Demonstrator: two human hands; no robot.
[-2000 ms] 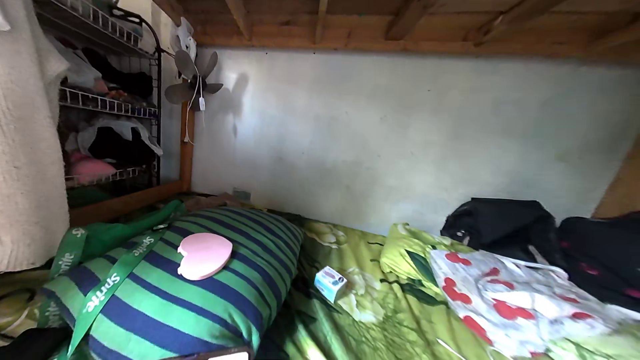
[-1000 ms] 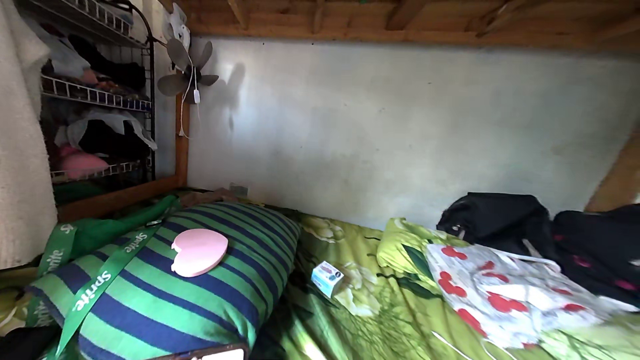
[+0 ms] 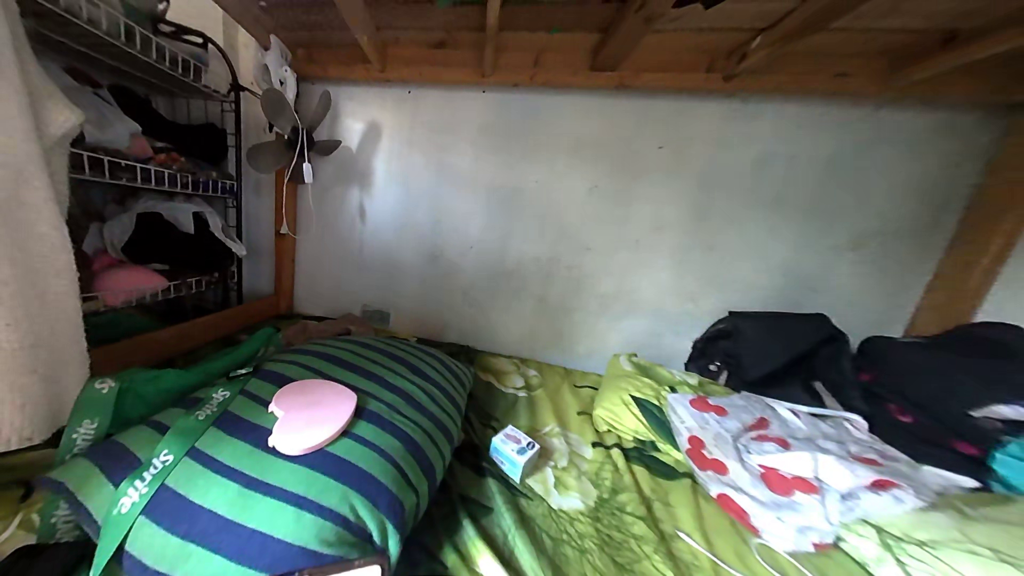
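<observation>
Neither of my hands shows in the head view. A pink heart-shaped case point(image 3: 314, 416) lies on a green and navy striped pillow point(image 3: 272, 512) at the left. A green printed lanyard strap point(image 3: 164, 464) runs over the pillow's left part. To the right of the pillow, a small white and blue box point(image 3: 514, 453) rests on the green floral bedsheet point(image 3: 616, 512). The edge of a dark-framed object with a bright face point(image 3: 352, 570), perhaps a phone, is cut off at the bottom.
Wire shelves point(image 3: 160, 172) with bags and cloth stand at left beside a hanging towel point(image 3: 36, 240). A fan point(image 3: 294, 136) hangs on a wooden post. Black bags point(image 3: 772, 356) and a white cloth with red shapes point(image 3: 788, 472) lie at right. Wooden slats point(image 3: 512, 60) span overhead.
</observation>
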